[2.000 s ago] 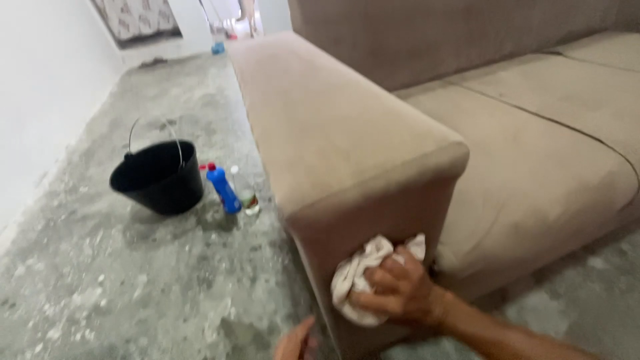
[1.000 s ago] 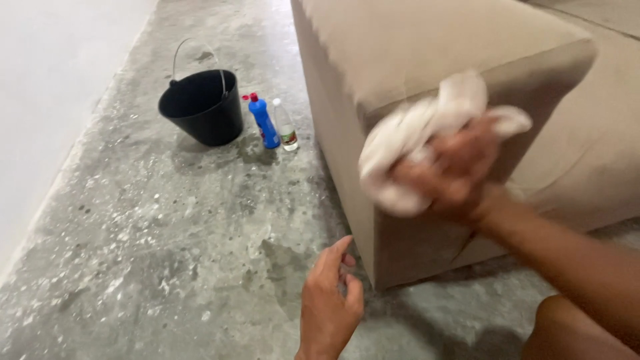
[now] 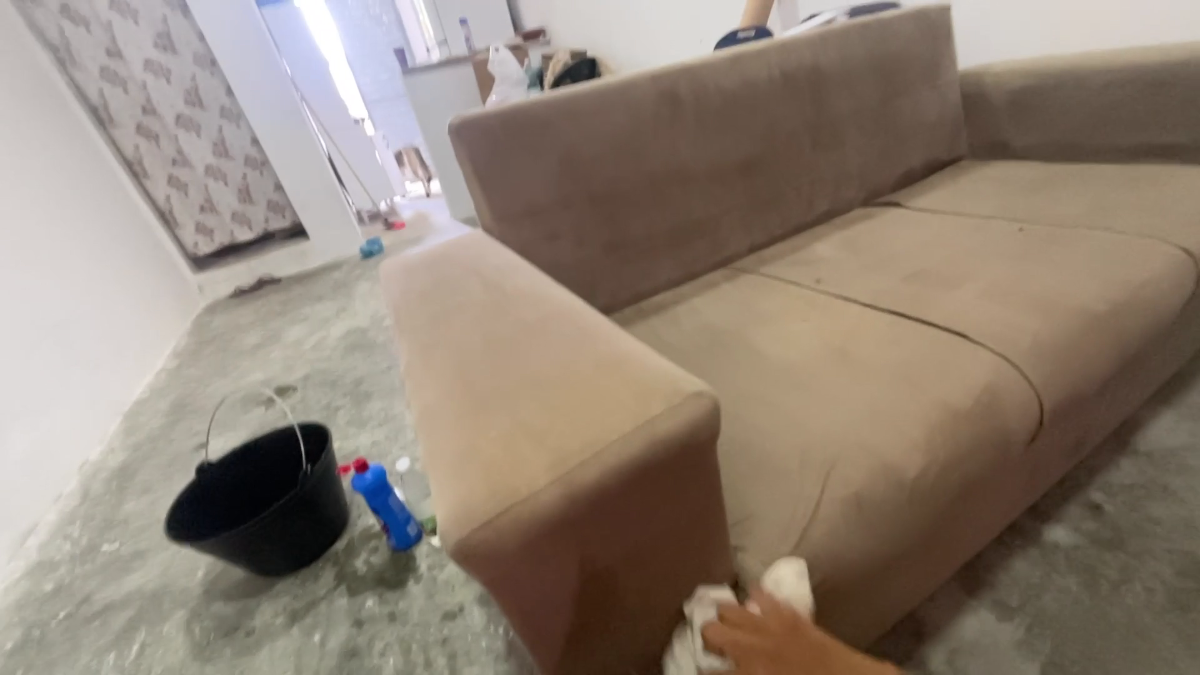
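Note:
My right hand [image 3: 773,637] grips a crumpled white cloth [image 3: 698,623] low at the front of a beige fabric sofa [image 3: 844,347], where the front face of the armrest [image 3: 553,375] meets the seat. The cloth touches the upholstery there, and its lower part is cut off by the bottom edge of the view. A darker patch shows on the armrest's front face beside it. My left hand is out of the frame.
Left of the armrest, a black bucket [image 3: 267,502] with a raised wire handle stands on the concrete floor [image 3: 291,347]. Beside it are a blue bottle [image 3: 386,506] with a red cap and a clear bottle [image 3: 412,487], partly hidden. A patterned curtain [image 3: 169,131] hangs behind.
My right hand, lifted with the cloth at the armrest's front corner one second ago, is now low by the seat. My left hand has left the view, which has tilted up.

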